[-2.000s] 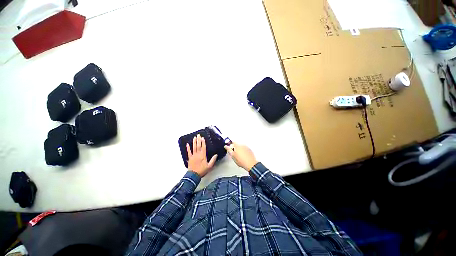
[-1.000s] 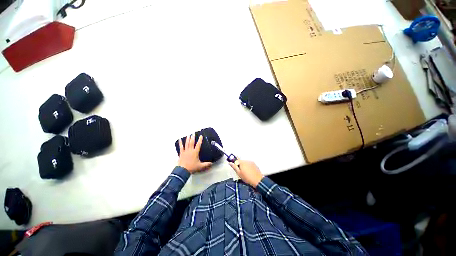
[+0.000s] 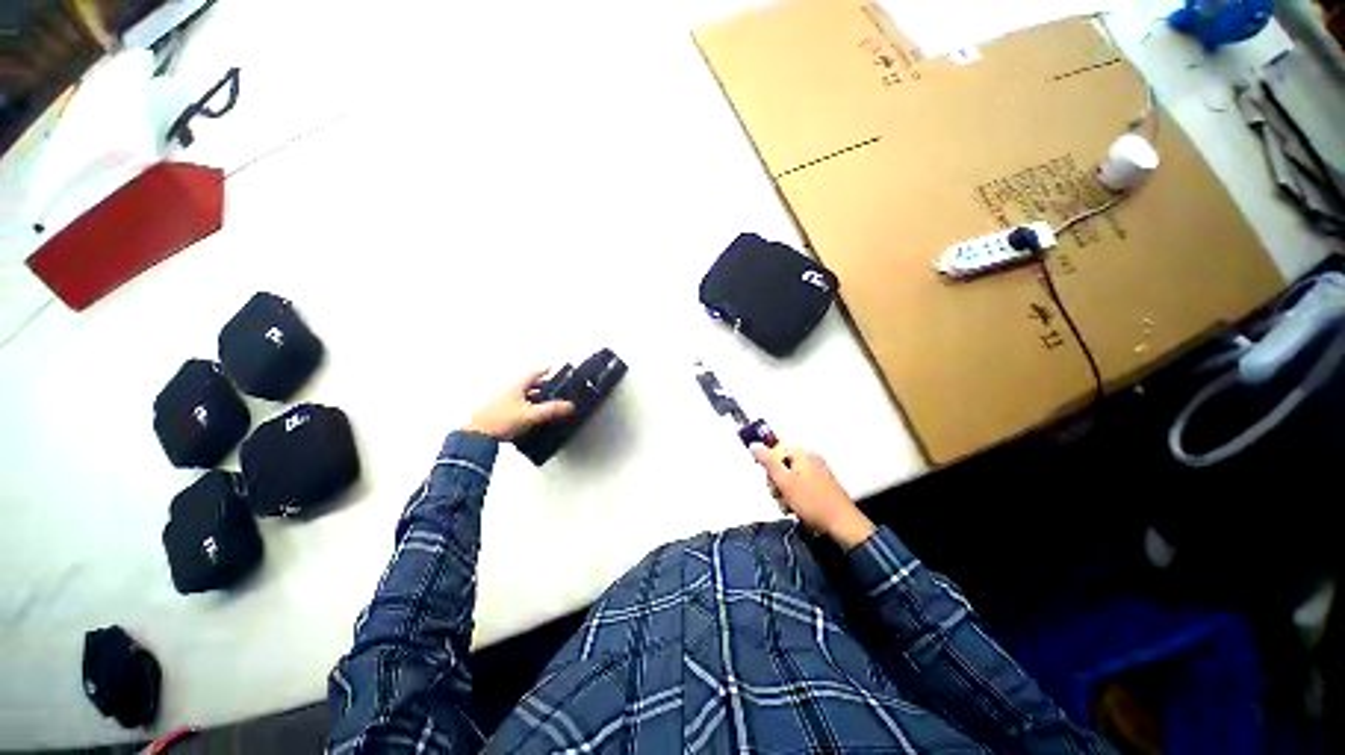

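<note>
My left hand (image 3: pixel 516 409) grips a small black bag (image 3: pixel 584 395) by its left side and holds it tilted, edge up, at the table's front middle. My right hand (image 3: pixel 798 484) is closed on the dark handle of a silver-ended hand tool (image 3: pixel 720 395). The tool points up and left, to the right of the bag and apart from it. The fingertips of my left hand are partly hidden by the bag.
Another black bag (image 3: pixel 769 294) lies by the left edge of a cardboard sheet (image 3: pixel 944 354), which bears a power strip (image 3: pixel 997 252). Several black bags (image 3: pixel 300 459) lie at the left. A red panel (image 3: pixel 130 236) lies at the far left.
My left hand has lifted and tilted the bag, which lay flat under it. My right hand has moved the tool off the bag to the right. The view has turned slightly.
</note>
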